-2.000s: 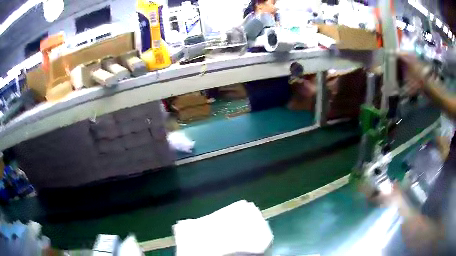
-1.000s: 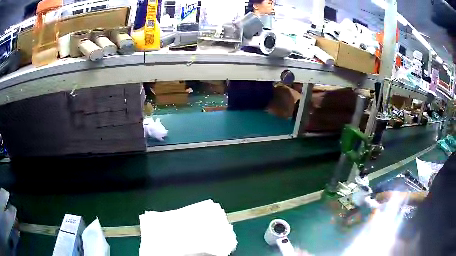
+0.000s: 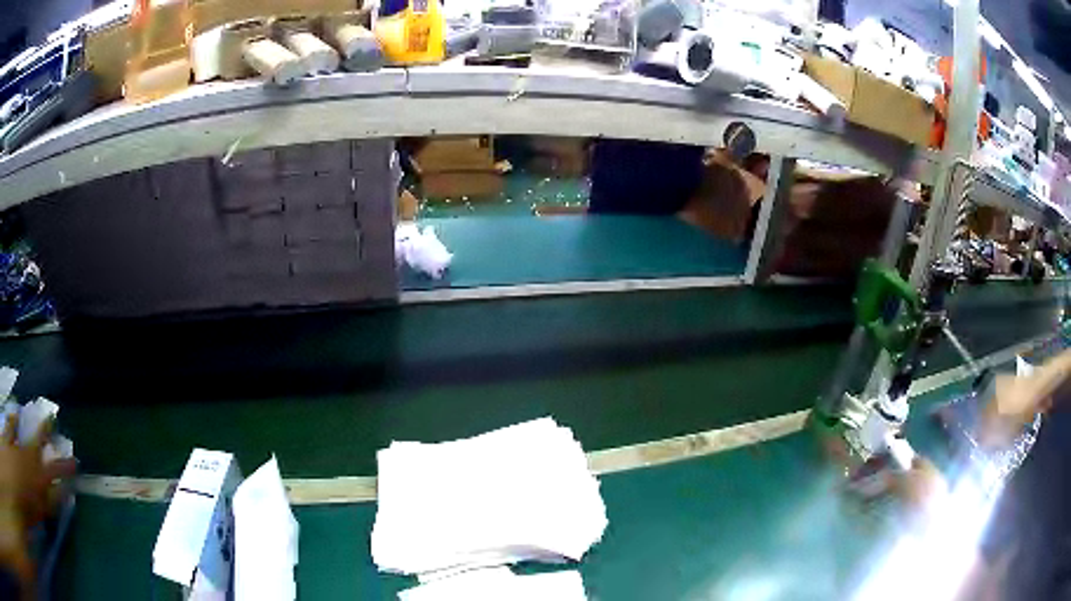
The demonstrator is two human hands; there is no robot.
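Note:
A stack of white sheets (image 3: 487, 499) lies on the green bench in front of me, with more white sheets at its lower edge. To its left stand a white carton with a blue-grey side (image 3: 194, 517) and a white pointed packet (image 3: 265, 534). My left hand (image 3: 21, 487) is at the left edge, partly cut off, with its fingers against small white pieces (image 3: 41, 420); its grip is unclear. My right hand is not in view.
At the right, another person's blurred hands are beside the green press (image 3: 887, 308), near a white part (image 3: 883, 423) and shiny bags. A dark green conveyor (image 3: 564, 364) runs behind the bench. A shelf (image 3: 470, 112) above holds bottles, tubes and boxes.
The view has shifted. The white round-headed unit at lower centre one second ago is gone from there. A hand has appeared on the white pieces at left.

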